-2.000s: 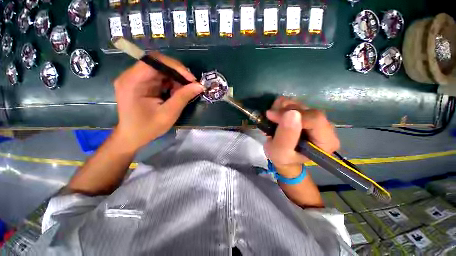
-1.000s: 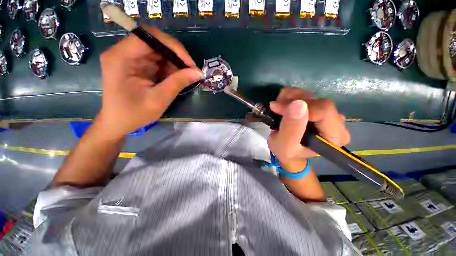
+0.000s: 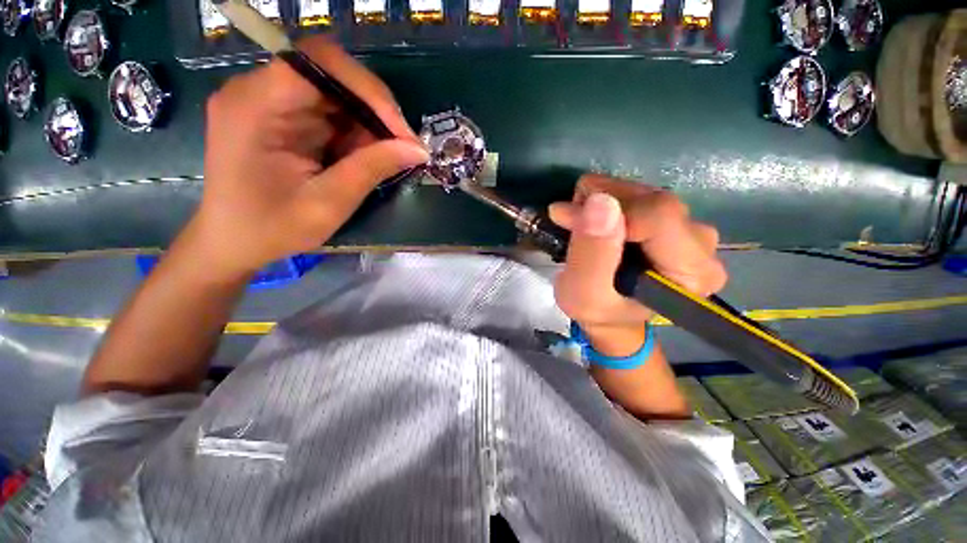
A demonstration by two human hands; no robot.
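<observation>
A round silver circuit board assembly point(image 3: 454, 146) lies on the green mat in front of me, with a small pale pad point(image 3: 490, 168) beside its right edge. My left hand point(image 3: 308, 159) holds a dark tool with a pale blunt rear end point(image 3: 252, 25), like tweezers or a slim brush. Its working end is hidden at my fingertips, at the assembly's left edge. My right hand point(image 3: 636, 249) grips the black and yellow soldering iron point(image 3: 732, 334). The iron's tip is at the assembly's lower edge; I cannot tell if it touches.
A clear tray point(image 3: 456, 53) of labelled battery cells lies at the back. More round assemblies point(image 3: 135, 95) lie at the left, and several point(image 3: 797, 91) at the right beside a round tan holder point(image 3: 912, 85). Black cables point(image 3: 891, 257) run along the bench's right front edge. Wrapped cartons point(image 3: 816, 427) stand below.
The view has shifted, so the tray sits higher in it. The iron's tip has moved left along the assembly's lower edge. Both hands keep their tools.
</observation>
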